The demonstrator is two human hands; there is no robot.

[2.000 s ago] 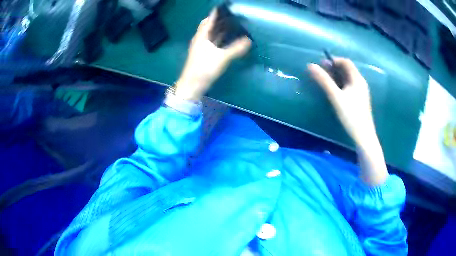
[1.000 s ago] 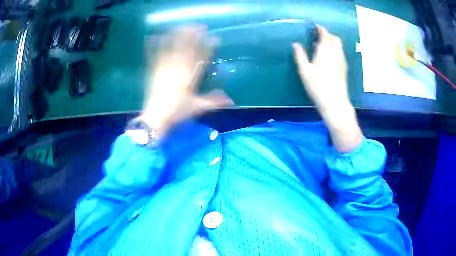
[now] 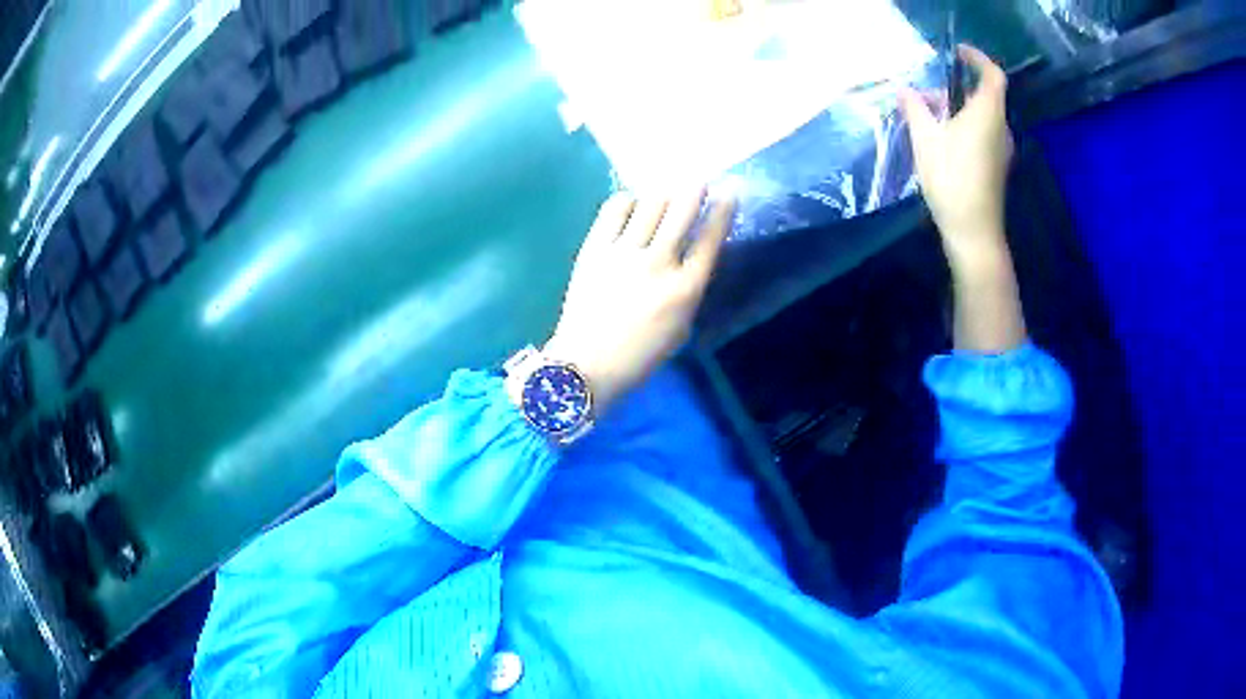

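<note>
A clear plastic bag (image 3: 820, 167) glints at the bench's front edge, partly over or beside a bright white sheet (image 3: 683, 82). My left hand (image 3: 622, 294), with a watch on its wrist, has its fingers at the bag's left end and the sheet's near edge; whether it pinches anything is unclear. My right hand (image 3: 967, 171) is at the bag's right end. A small dark thing (image 3: 954, 79), perhaps tweezers, is between its thumb and fingers. Whether this hand also grips the bag is hidden.
Flat black plates (image 3: 205, 164) lie in rows along the far left of the green bench (image 3: 369, 273). Glossier black shells (image 3: 68, 444) are at the near left. A dark bench edge (image 3: 1120, 62) runs at right. A yellow patch (image 3: 724, 8) shows at the top.
The view has turned to the right. My left hand has let go of the black piece and moved to the sheet and bag. My right hand has moved to the bag, keeping the dark thing.
</note>
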